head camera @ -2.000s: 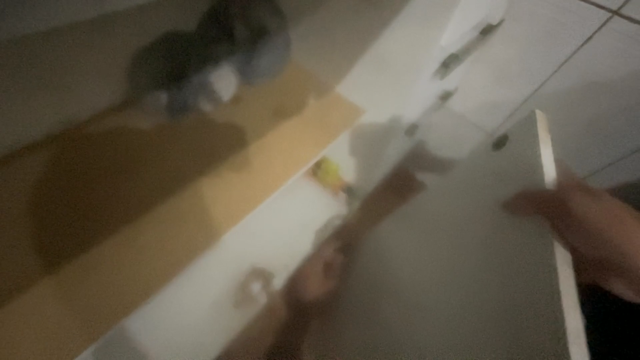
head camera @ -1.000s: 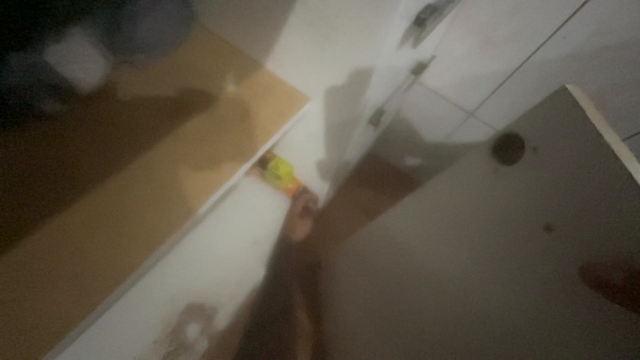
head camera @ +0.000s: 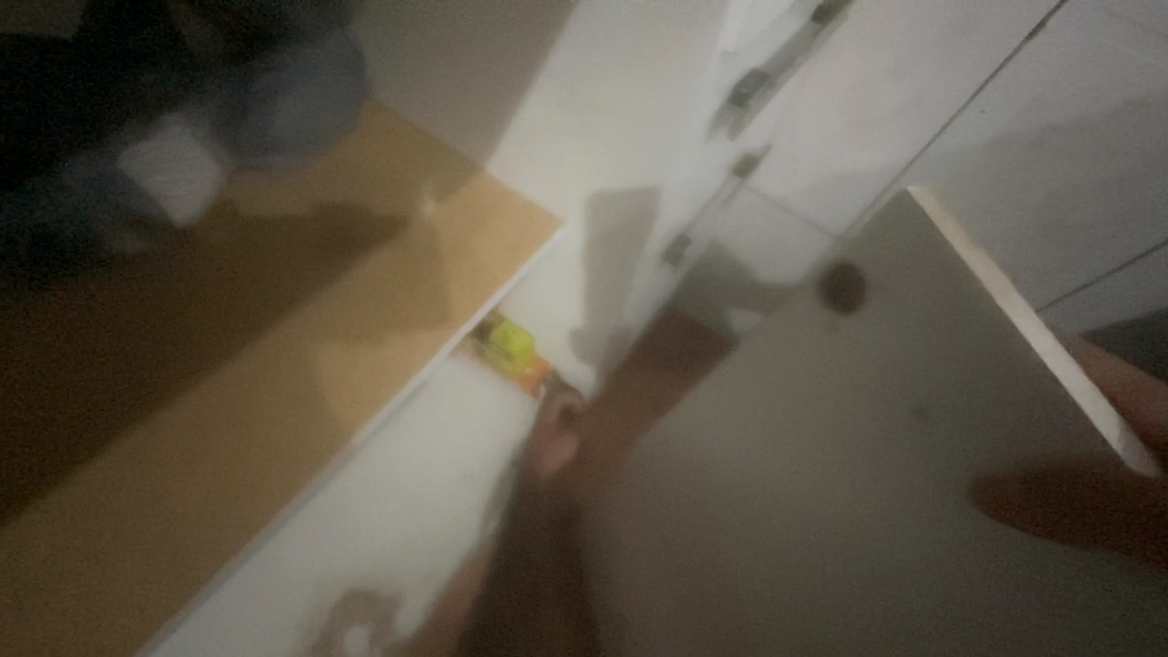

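My left hand (head camera: 557, 433) is closed around the orange end of a small yellow-and-orange tool (head camera: 509, 345), whose exact kind is too blurred to tell. The tool's far end meets the front edge of a wood-coloured shelf (head camera: 383, 365), against a white panel (head camera: 429, 465). At the right, my right hand (head camera: 1077, 506) grips the pale edge of a grey cabinet door panel (head camera: 821, 474), thumb on its face and fingers behind. A dark round hinge-cup hole (head camera: 843, 287) shows near the door's upper corner.
Dark hinge plates or fittings (head camera: 748, 88) line a white cabinet edge beyond the shelf. A tiled wall (head camera: 1022, 146) stands behind the door. Blurred dark and grey objects (head camera: 292, 100) sit at the upper left, beside a white item (head camera: 173, 169). Shadows cross the shelf.
My left hand has moved up to the yellow-and-orange tool and taken hold of it; two seconds ago it was below the tool. The door panel has shifted or tilted in view.
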